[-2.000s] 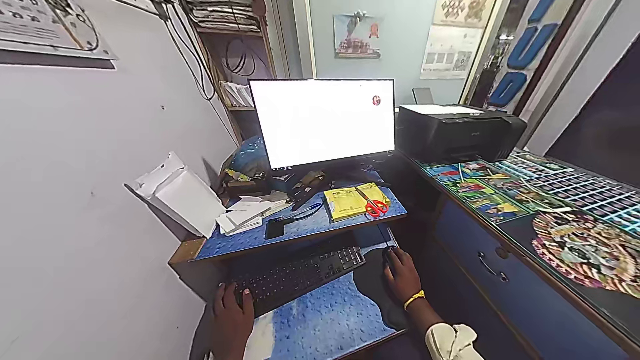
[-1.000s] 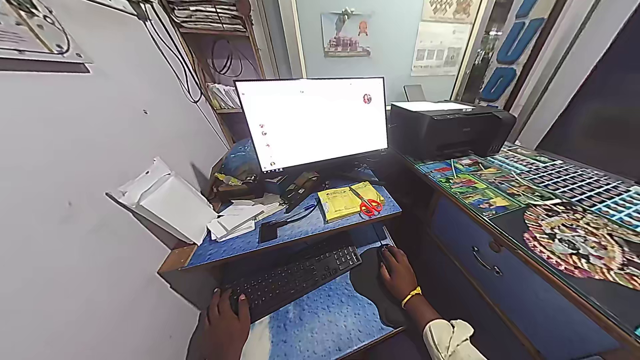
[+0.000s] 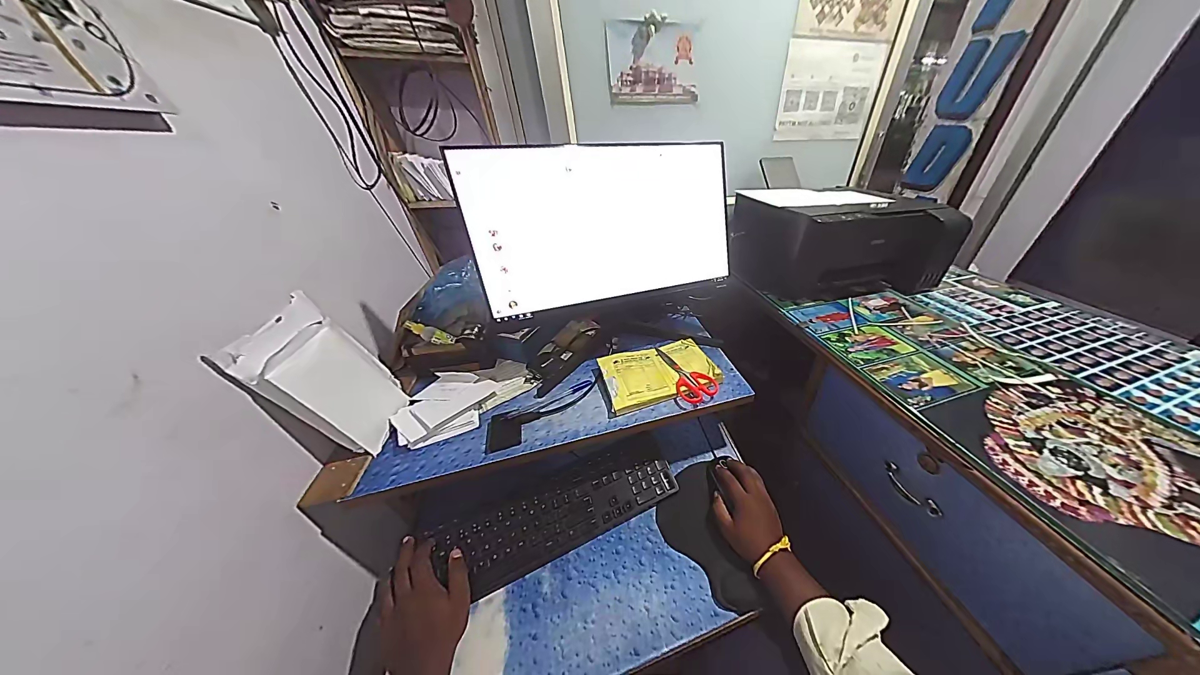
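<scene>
My left hand rests with fingers spread at the left end of a black keyboard on the lower shelf of the desk. A black computer mouse lies under my right hand, mostly hidden by it, on a dark mouse pad. Behind them a monitor shows a bright, mostly white screen with small icons. Red-handled scissors lie on a yellow printed pad on the upper desk surface.
White papers and a leaning white packet are at the left, beside the wall. A black printer stands on the right-hand counter, which has a blue drawer front with a metal handle. Cables hang at the upper left.
Small icons show on the left of the monitor, where the earliest frame shows plain white. Both hands have stayed in place on the keyboard and mouse.
</scene>
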